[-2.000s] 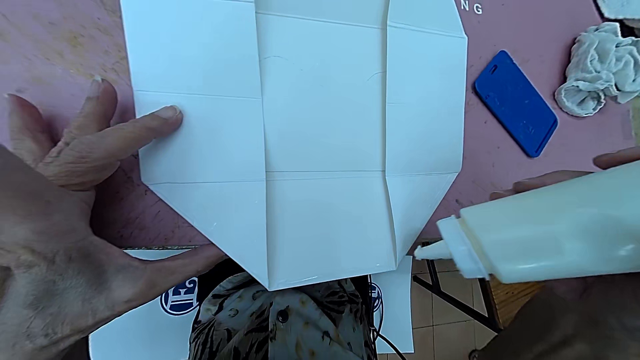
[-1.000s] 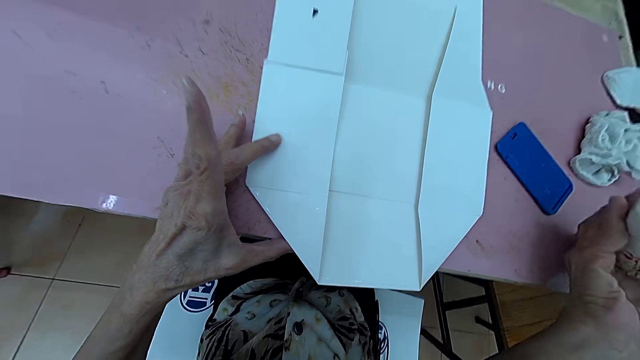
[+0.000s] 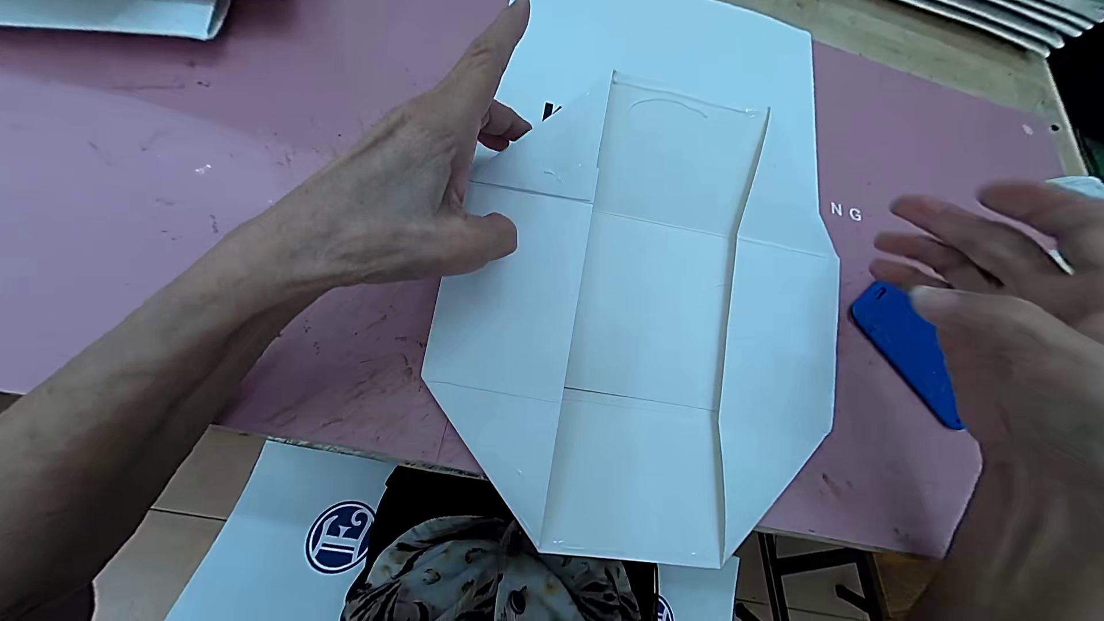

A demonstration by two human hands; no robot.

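A creased white paper sheet (image 3: pixel 660 310) with folded side flaps lies on the pink tabletop, its lower end reaching past the near edge. Thin clear lines, like glue, show near the top of its middle panel. My left hand (image 3: pixel 423 181) rests at the sheet's left flap, fingers spread, thumb on the paper, gripping nothing. Over the table on the right, my right hand (image 3: pixel 1026 285) is raised with its fingers apart and holds nothing. Below it lies a flat blue plastic tool (image 3: pixel 906 354), partly covered by the hand.
Another folded white paper piece (image 3: pixel 112 15) lies at the top left. A pale cloth (image 3: pixel 1078 185) shows partly behind my right hand. Stacked sheets (image 3: pixel 1000 21) stand at the top right. White paper with a printed emblem (image 3: pixel 285 526) lies below the table's near edge (image 3: pixel 345 453).
The white glue bottle, by my right hand two seconds ago, is out of view. My right hand has come back in over the blue tool. My left hand has moved up along the sheet.
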